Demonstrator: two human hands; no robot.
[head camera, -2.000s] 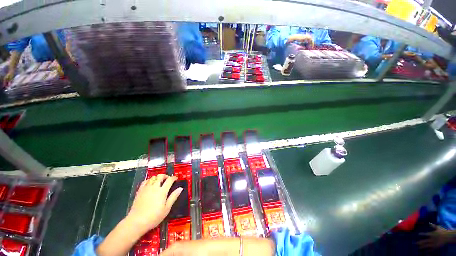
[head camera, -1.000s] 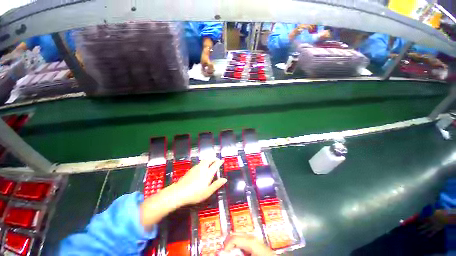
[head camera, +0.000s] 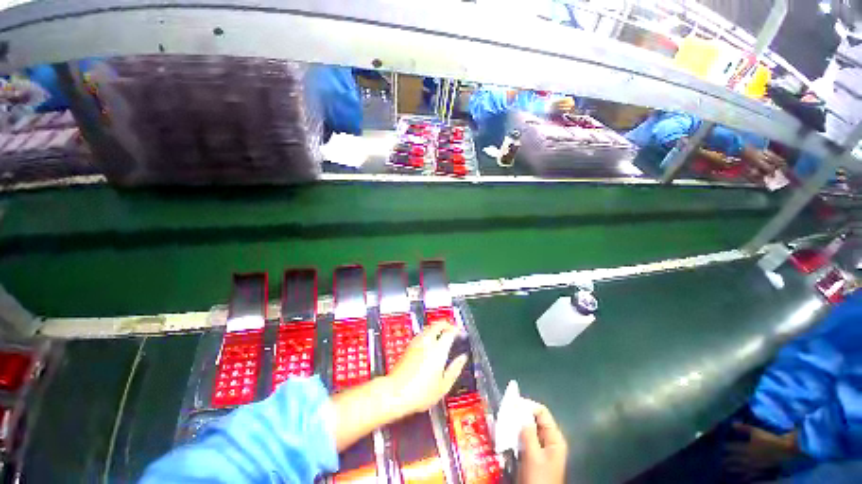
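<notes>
Open red flip phones (head camera: 350, 354) stand in two rows in a clear plastic tray (head camera: 484, 364), dark lids up and red keypads below. My left hand (head camera: 421, 371) reaches across from the left and lies on the dark lid of the near-row phone at the right end; its fingertips are on the lid's upper part. My right hand (head camera: 543, 444) is at the tray's lower right edge and pinches a white wiping cloth (head camera: 511, 416). My left sleeve and forearm hide part of the near row.
A whitish dispenser bottle (head camera: 567, 319) stands right of the tray on the green bench. The green belt (head camera: 529, 222) runs behind, with stacked trays (head camera: 203, 123) across it. Another tray of phones (head camera: 14, 369) is at the left edge. A person in blue (head camera: 822, 388) is at the right.
My left hand has moved right along the tray to the end phone. My right hand has moved right, and the white cloth now shows in it. The view has shifted to the right.
</notes>
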